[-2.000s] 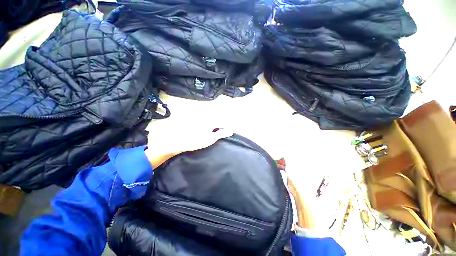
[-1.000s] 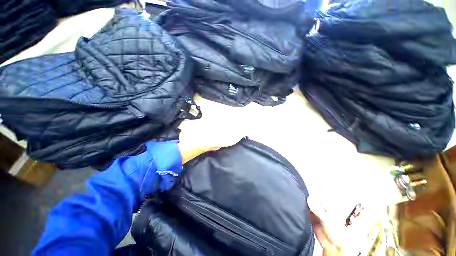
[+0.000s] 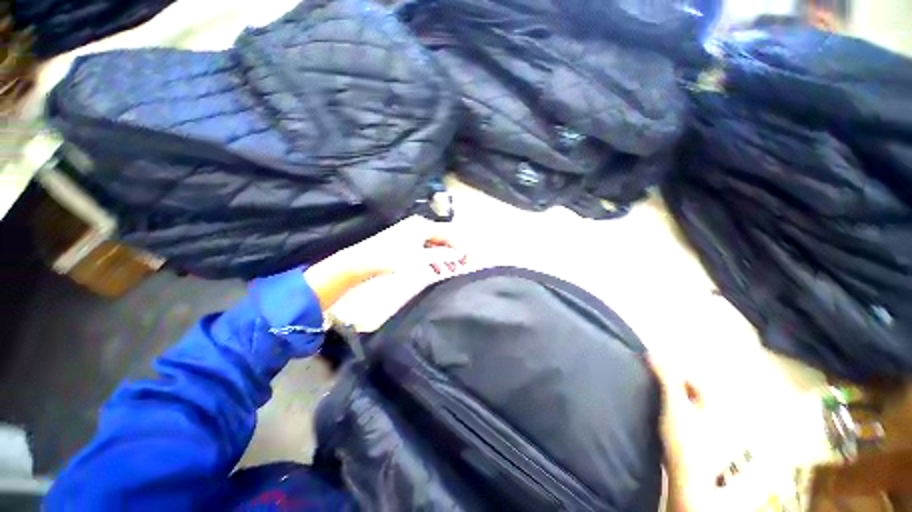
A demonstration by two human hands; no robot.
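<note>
A black backpack [image 3: 545, 370] lies open in front of me, its smooth shiny lining facing up. A straight zipper line [image 3: 490, 430] crosses the lining. My left hand [image 3: 395, 262] is washed out by glare beyond the bag's upper left edge; its fingertips show apart, holding nothing visible. My right hand [image 3: 675, 415] is beside the bag's right rim, overexposed and blurred. Its fingers and grip are not clear.
Quilted black backpacks lie at the back left [image 3: 270, 150], back centre [image 3: 570, 110] and right [image 3: 800, 190] on the cream table [image 3: 610, 245]. Small tools [image 3: 850, 425] and a brown piece [image 3: 860, 488] are lower right. A cardboard box [image 3: 110, 265] is left.
The view has swung, shifting the stacked bags. My left hand has come off the bag's upper edge to beyond its upper left. My right hand remains beside the right rim.
</note>
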